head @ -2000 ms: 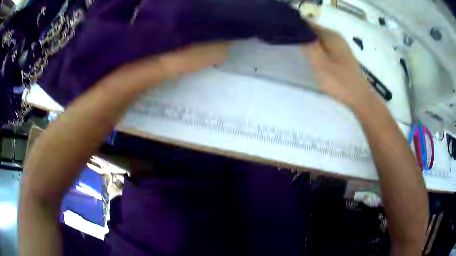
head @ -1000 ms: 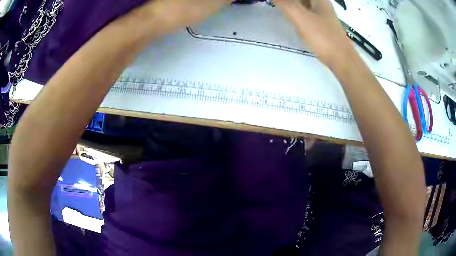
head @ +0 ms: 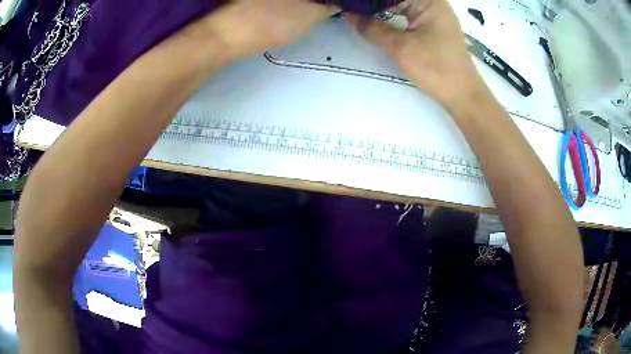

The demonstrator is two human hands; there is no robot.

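Note:
Dark purple cloth (head: 149,28) lies over the upper left of the white machine table, with cream embroidered edging (head: 52,52) at its left. My left hand (head: 277,24) is at the top edge of the view, its fingertips at the dark cloth near the middle. My right hand (head: 422,48) is just right of it, fingers bent, with thumb and fingers pinching the dark cloth's edge. A small pale bit shows between its fingers. The needle area is out of view above.
Black thread snips (head: 499,66) lie right of my right hand. Scissors with pink-red and blue handles (head: 580,166) lie further right, by black handles (head: 624,160). A printed ruler (head: 311,143) runs along the wood-edged table front (head: 311,184). Purple cloth (head: 290,276) covers my lap.
Since the earliest frame, the cloth between my hands has moved up and shrunk to a small piece at the top edge. Over the last second, my right fingers have bent more and the view has shifted slightly.

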